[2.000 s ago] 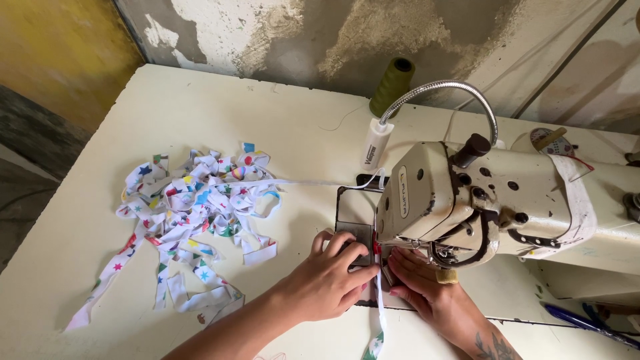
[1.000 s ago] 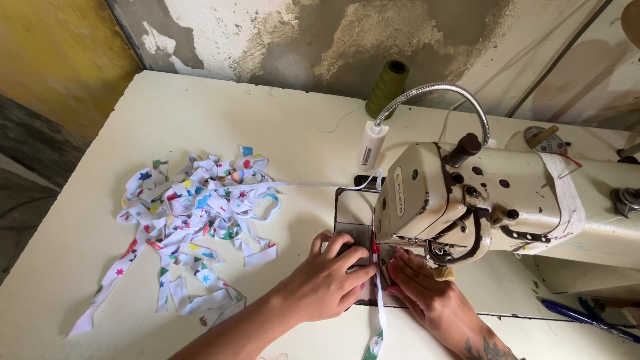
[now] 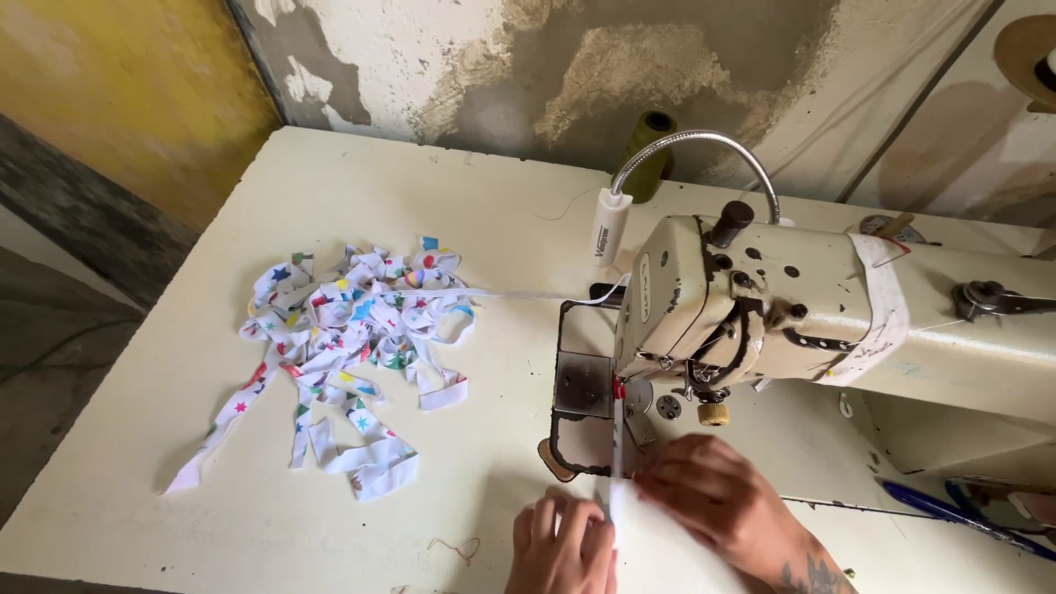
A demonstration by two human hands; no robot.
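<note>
A narrow white fabric strip (image 3: 618,445) runs from under the needle area of a cream sewing machine (image 3: 672,305) toward me. My left hand (image 3: 561,540) rests at its near end, fingers curled and touching the strip's left side; whether they pinch it is unclear. On the right side of the strip is my right hand (image 3: 714,495), blurred, its fingertips close together at the strip's edge; its grip cannot be made out. A tangled pile of white printed fabric strips (image 3: 363,322) lies left of the machine, and one length leads from it behind the machine head.
A green thread cone (image 3: 648,157) stands behind a white lamp (image 3: 609,229) on a bent metal neck. A blue pen (image 3: 965,516) lies at the right. Loose thread (image 3: 455,549) is on the white table (image 3: 462,198) near its front, and a worn wall is behind.
Both hands have moved from beside the needle area toward me, along the strip. The metal plates near the needle, covered by my hands before, now show.
</note>
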